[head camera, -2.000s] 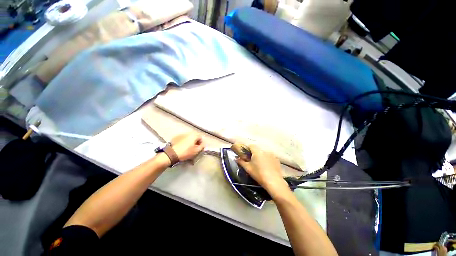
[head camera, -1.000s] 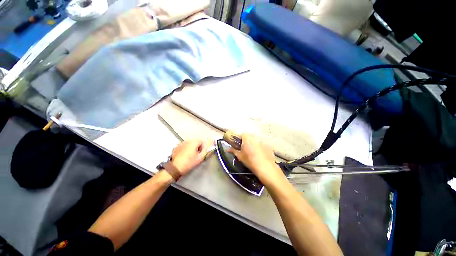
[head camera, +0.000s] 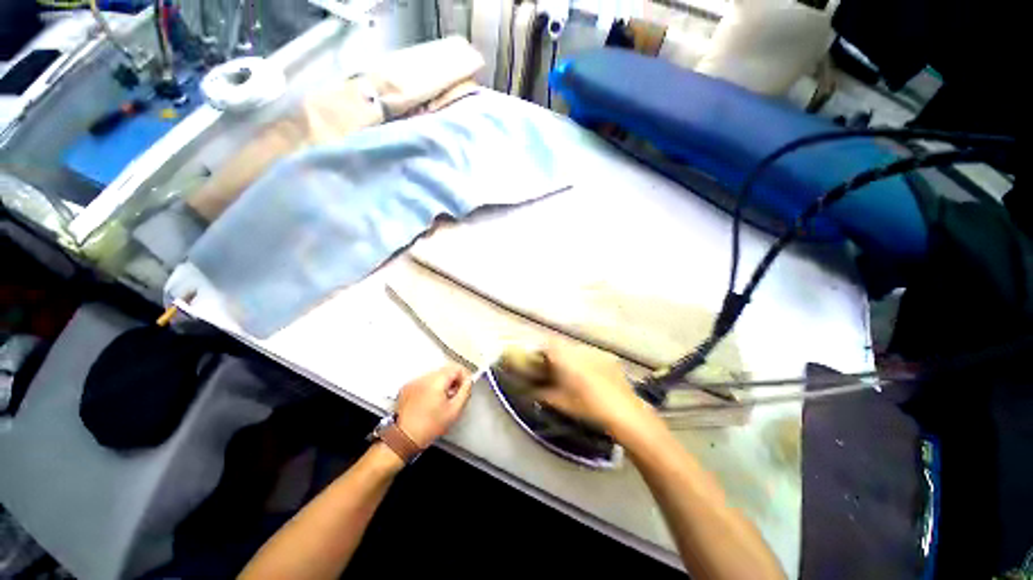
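My right hand (head camera: 583, 391) is closed on the tan handle of the steam iron (head camera: 549, 433), whose rim rests on the near edge of the beige fabric panels (head camera: 453, 323). The iron is slightly blurred. My left hand (head camera: 434, 404), with a watch on its wrist, pinches a short white strip (head camera: 481, 372) just left of the iron's tip. The strip runs to the iron; the part beyond it is hidden. A folded-back beige fabric (head camera: 589, 306) lies behind the working edge.
A light blue cloth (head camera: 340, 215) lies at left, with a beige bundle (head camera: 397, 85) behind. A blue sleeve board (head camera: 725, 136) stands at the back. A black hose (head camera: 736, 304) rises from the iron. A dark mat (head camera: 855, 476) is at right. A white roll (head camera: 242, 83) sits upper left.
The left hand has moved back from the panel edge toward the near table edge, and the white strip now shows between it and the iron. The camera view has shifted.
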